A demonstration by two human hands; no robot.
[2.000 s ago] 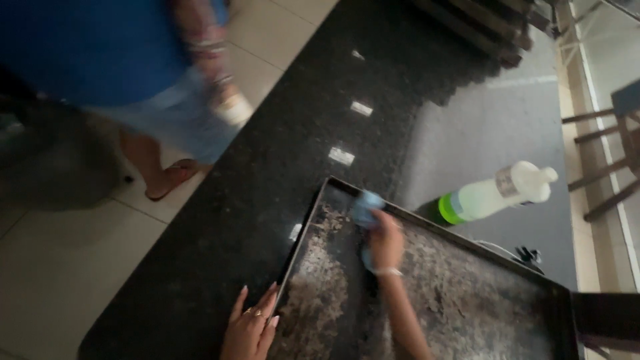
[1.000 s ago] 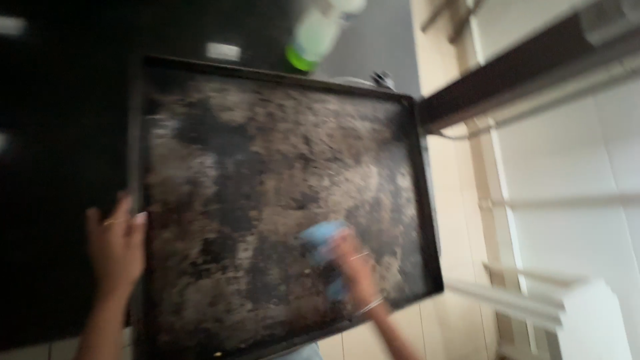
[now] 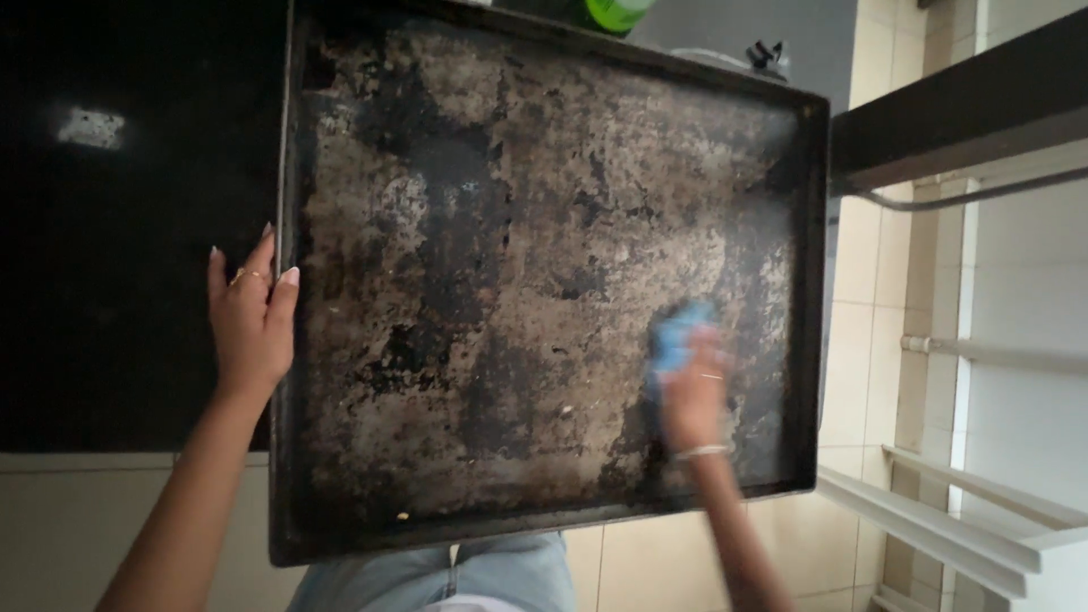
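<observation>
A large, stained metal baking tray (image 3: 544,280) with a raised rim fills the middle of the head view, its near edge reaching past the counter. My left hand (image 3: 255,314) rests at the tray's left rim, thumb on the edge and fingers spread outside it; a ring shows on one finger. On the tray's right part, my right hand (image 3: 695,387) presses a blue cloth (image 3: 678,340) against the surface, blurred by motion. A few small pale crumbs lie on the tray near its front edge.
The dark countertop (image 3: 136,280) lies left of the tray. Beyond its far rim stand a bottle with a green base (image 3: 619,10) and a small black object (image 3: 767,56) by a cable. A dark beam (image 3: 960,110) and white rails (image 3: 935,527) are at the right.
The view has swung round and down toward the tray. My right hand with the blue cloth has moved from the tray's far left part to its near right part. The other person is out of view.
</observation>
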